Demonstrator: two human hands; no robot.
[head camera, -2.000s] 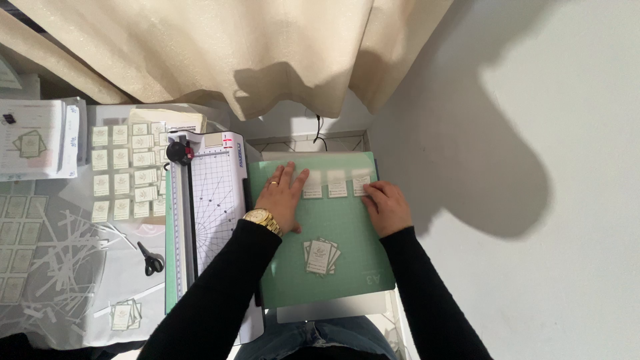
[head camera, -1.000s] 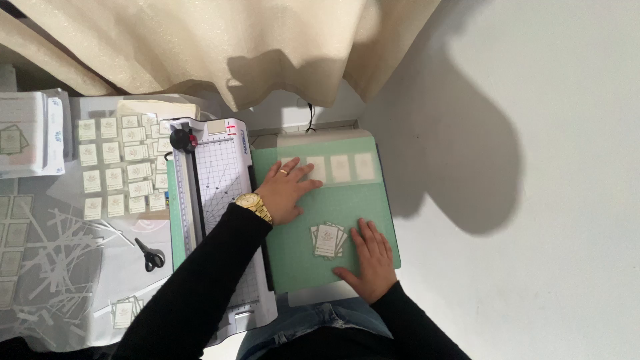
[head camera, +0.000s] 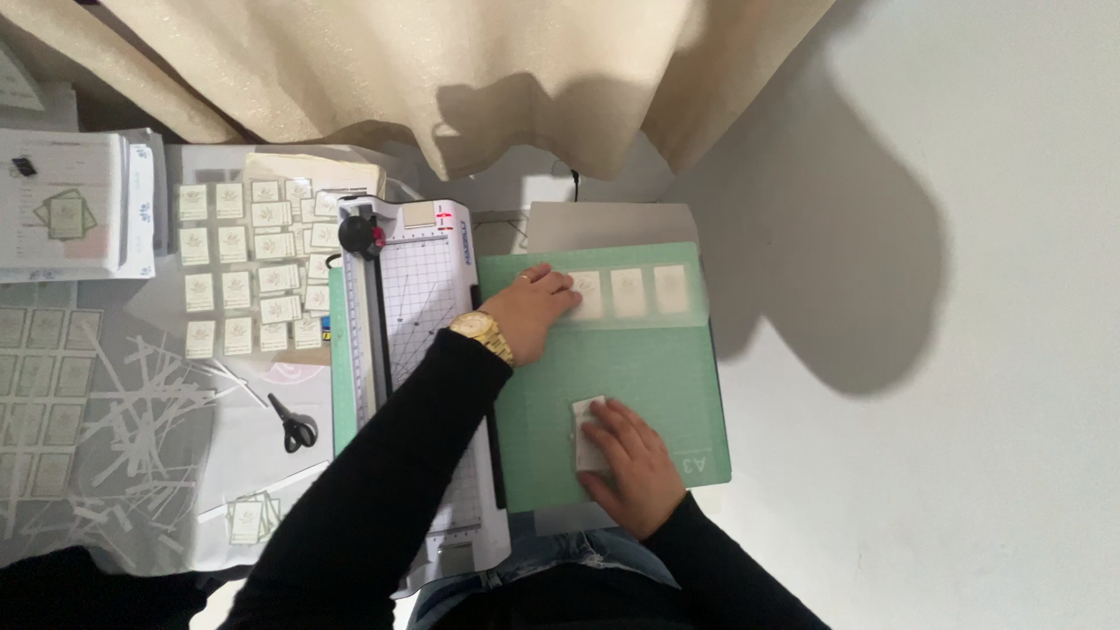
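Observation:
My left hand (head camera: 531, 315), with a gold watch and a ring, lies flat over the left end of a clear laminated strip (head camera: 691, 312) that has several small white cards in it. The strip rests along the top of a green A3 cutting mat (head camera: 542, 437). Lower on the mat, my right hand (head camera: 626, 464) has its fingers on a small stack of cards (head camera: 591, 433); whether it grips the stack is hard to tell. Left of the mat stands a white paper trimmer (head camera: 424, 289) with a gridded bed and a black cutter head (head camera: 357, 234), partly under my left forearm.
At the left, rows of small cards (head camera: 236, 289), black scissors (head camera: 296, 429), white paper offcuts (head camera: 144, 411) and a fanned card pile (head camera: 251, 518) lie on the table. A paper stack (head camera: 66, 254) stands farther back. A beige curtain (head camera: 542, 79) hangs behind; a white wall is at right.
My right hand has moved from the laminated strip's right end down to the cards low on the mat. Those cards were fanned earlier and now lie squarer. My left hand stays at the strip.

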